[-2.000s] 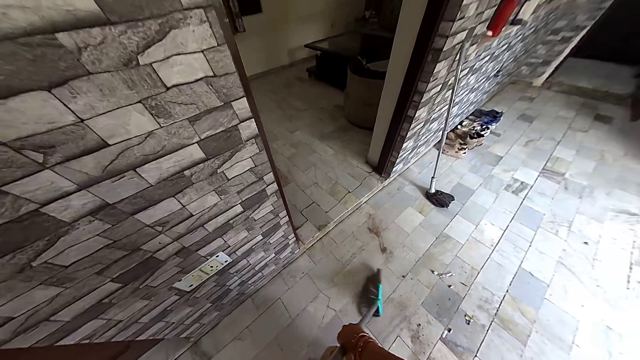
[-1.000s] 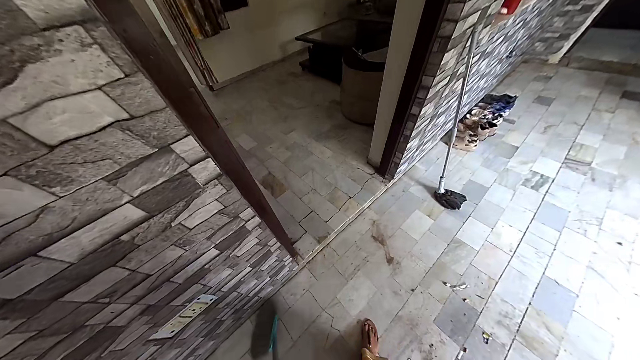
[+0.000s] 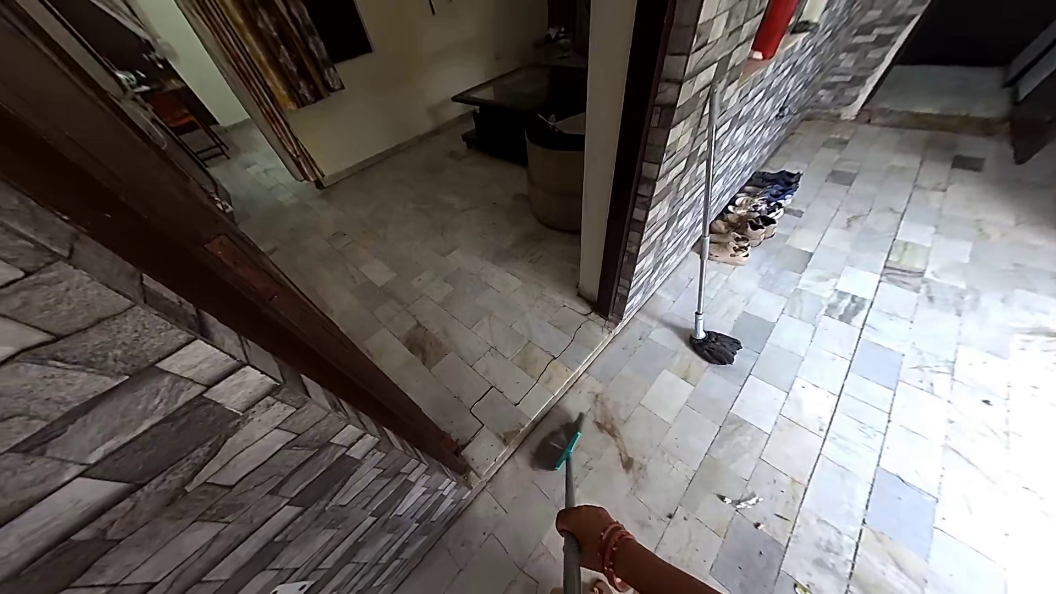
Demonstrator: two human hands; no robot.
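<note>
At the bottom centre, my right hand [image 3: 587, 536] is closed around the grey handle of a broom or brush, with bangles on the wrist. Its teal head [image 3: 568, 450] is beside the doorway threshold, and dark, blurred bristles lie to its left. A brown smear [image 3: 617, 441] marks the tiles just right of the head. Small bits of debris [image 3: 741, 501] lie farther right. My left hand is out of the frame.
A mop [image 3: 714, 346] leans upright against the stone-clad wall [image 3: 689, 177], with several shoes [image 3: 747, 227] behind it. The dark door frame [image 3: 272, 305] borders the left. Inside stand a round bin-like container [image 3: 557, 177] and a low dark table [image 3: 528, 95].
The teal head was low by the left wall a second ago; now it is beside the threshold, near the brown smear. My right hand has come back into view.
</note>
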